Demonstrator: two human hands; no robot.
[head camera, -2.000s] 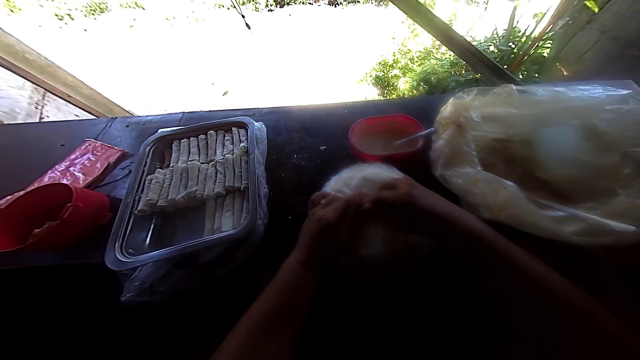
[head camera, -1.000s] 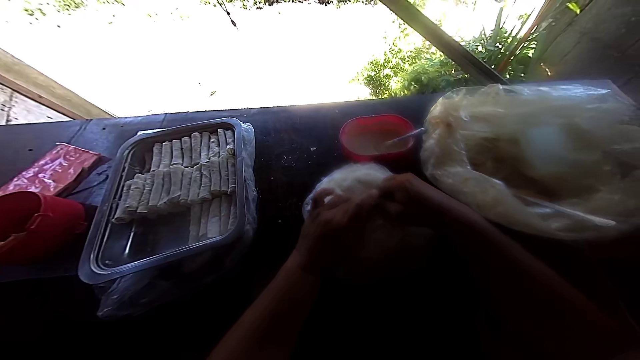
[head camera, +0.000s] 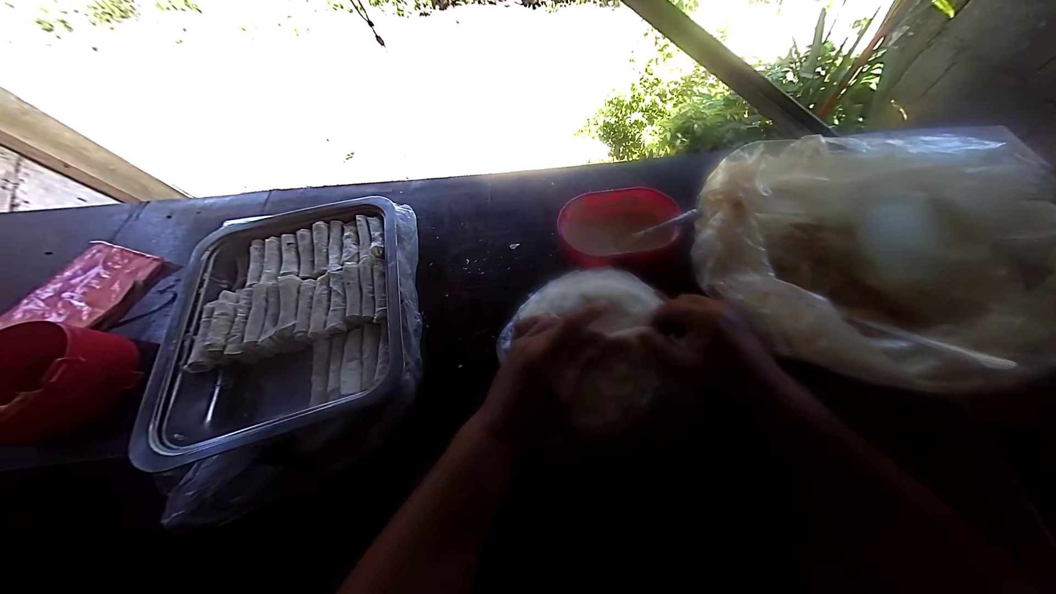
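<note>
My left hand and my right hand rest over a pale round stack of what look like thin wrappers, partly in clear plastic. Deep shadow hides most fingertips, so what each hand pinches cannot be told. Just beyond the stack stands a red bowl of pale liquid, with a utensil handle leaning over its right rim. A large clear plastic bag with yellowish contents lies right of my right hand. To the left, a rectangular metal tray holds rows of thin rolled pieces.
A red plastic container stands left of the tray, with a reddish plastic packet behind it. More clear plastic hangs under the tray's near edge. The dark table ends at an opening with plants outside.
My right hand has shifted slightly to the right over the round stack, apart from my left hand. Both hands stay at the stack. The tray, bowl and bag look unchanged.
</note>
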